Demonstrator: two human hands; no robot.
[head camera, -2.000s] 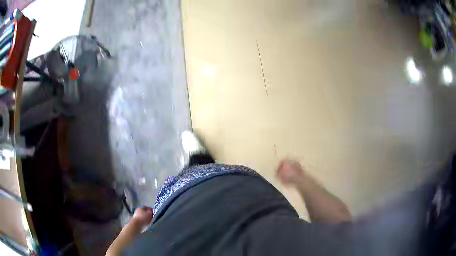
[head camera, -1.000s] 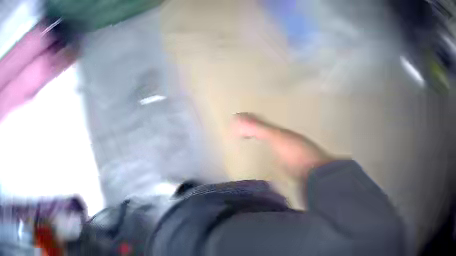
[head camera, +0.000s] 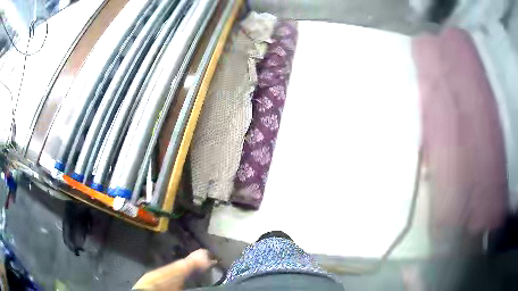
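My left hand (head camera: 199, 261) is at the bottom, left of my blue speckled clothing. It is small and blurred; its fingers look loosely curled, and I cannot make out anything held. My right hand is out of the picture. Nearest in front of me is a large smooth white sheet (head camera: 346, 136), lying flat. A purple cloth with pale motifs (head camera: 267, 116) lies long and narrow along its left edge. A beige textured cloth (head camera: 221, 125) with ragged edges lies beside the purple one. A dusty pink cloth (head camera: 463, 131) lies along the sheet's right side.
On the left stands a yellow-edged frame (head camera: 190, 128) with several long pale tubes (head camera: 142, 108), some with blue ends, and an orange strip (head camera: 91, 190) along the front. Grey floor (head camera: 113, 250) shows below it. Another pale surface with a thin dark cable is at the far left.
The view has swung from the grey and tan floor to the white sheet, cloths and tubes. My right hand has left the picture. My left hand, unseen one second ago, shows again.
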